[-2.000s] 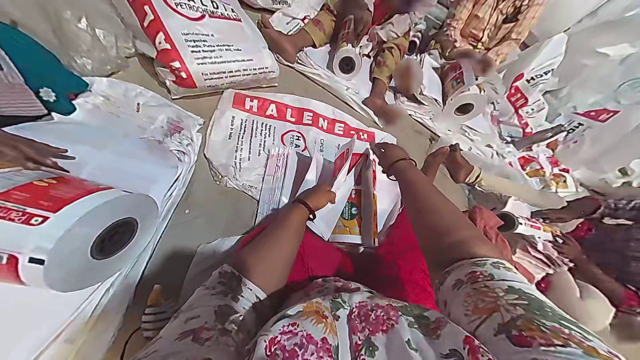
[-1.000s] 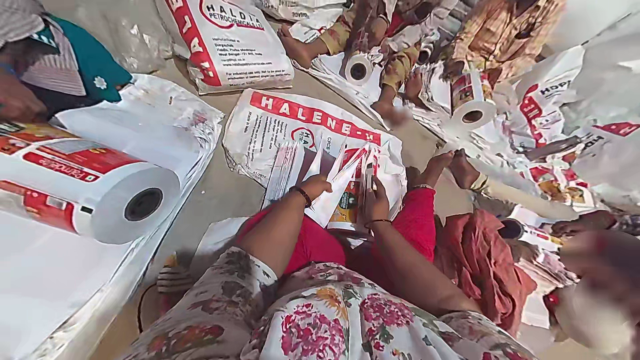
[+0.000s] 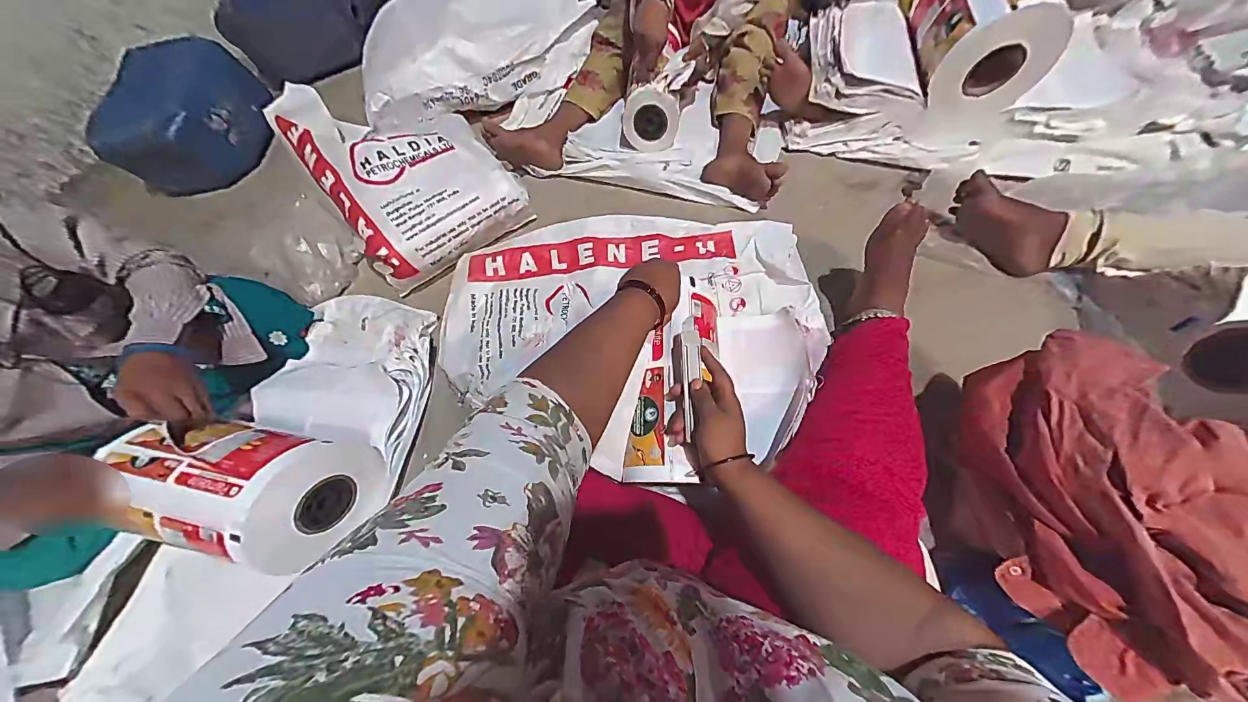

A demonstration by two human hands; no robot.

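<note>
Printed plastic film sheets [image 3: 651, 414] in white, red and orange lie between my knees, on top of a white sack [image 3: 507, 336] with a red band. My left hand [image 3: 658, 283] is over the far end of the sheets; its fingers are hidden, and I cannot tell if it grips them. In my right hand [image 3: 717, 405] is a slim white and grey object [image 3: 690, 375], held lengthwise over the sheets; its exact kind is unclear. Plain white sheets [image 3: 765, 366] lie to the right of the printed strip.
A printed film roll [image 3: 268, 487] lies at the left by a co-worker's hand [image 3: 164, 385]. Beyond my work stand a filled sack [image 3: 419, 200] and a smaller roll [image 3: 650, 119] between another person's feet. Reddish cloth [image 3: 1063, 468] lies to my right.
My left hand has moved to the far end of the sheets. The sheets, raised between my hands before, now lie flatter. A slim object now shows in my right hand. The view has shifted.
</note>
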